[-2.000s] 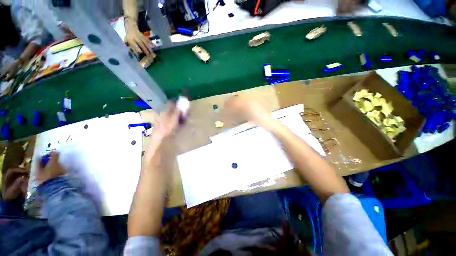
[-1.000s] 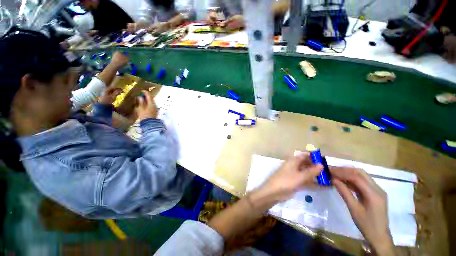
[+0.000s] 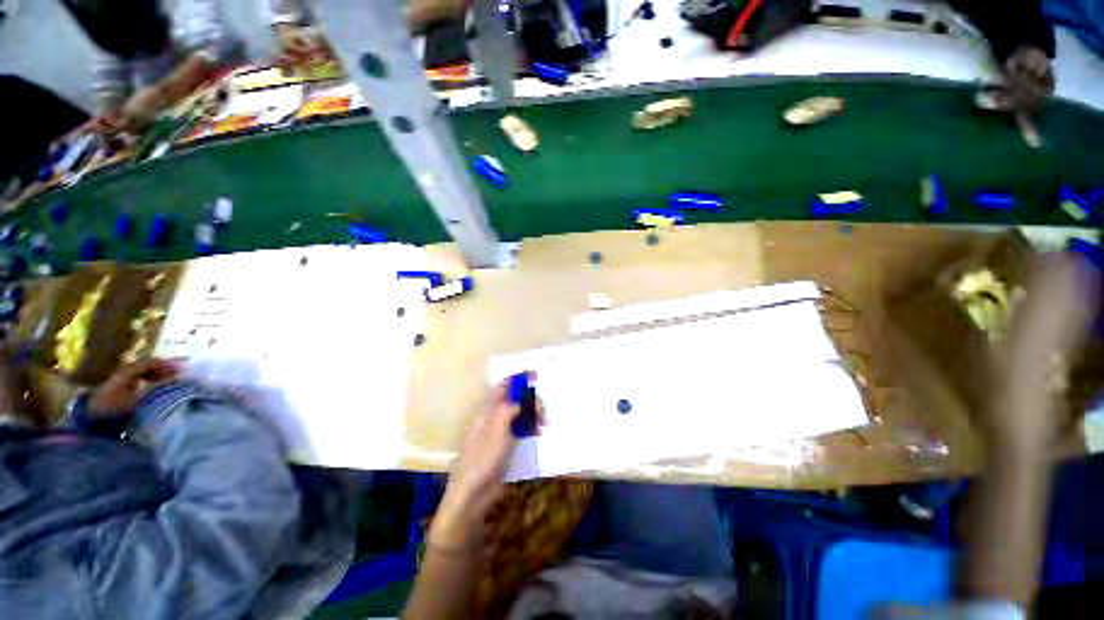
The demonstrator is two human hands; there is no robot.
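Note:
My left hand (image 3: pixel 490 430) holds a blue battery pack (image 3: pixel 522 405) upright over the left edge of the white work sheet (image 3: pixel 702 388). My right hand (image 3: pixel 1059 309) is blurred and stretched out at the far right, beside the parts box with cream-yellow pieces (image 3: pixel 990 300). Whether the right hand's fingers hold anything cannot be told. A narrow white strip (image 3: pixel 696 308) lies along the sheet's back edge. Thin reddish-brown leads (image 3: pixel 844 327) lie at the sheet's right edge.
A green conveyor (image 3: pixel 581 170) behind the bench carries blue packs and tan pieces. A metal upright (image 3: pixel 418 139) stands at the bench's back edge. Two blue packs (image 3: pixel 448 290) lie near its foot. A person in a denim sleeve (image 3: pixel 218 466) works at the left. A cream piece (image 3: pixel 598 300) lies behind the sheet.
The view has swung right. My right hand has left the blue pack and moved far right to the parts box. My left hand still holds the pack.

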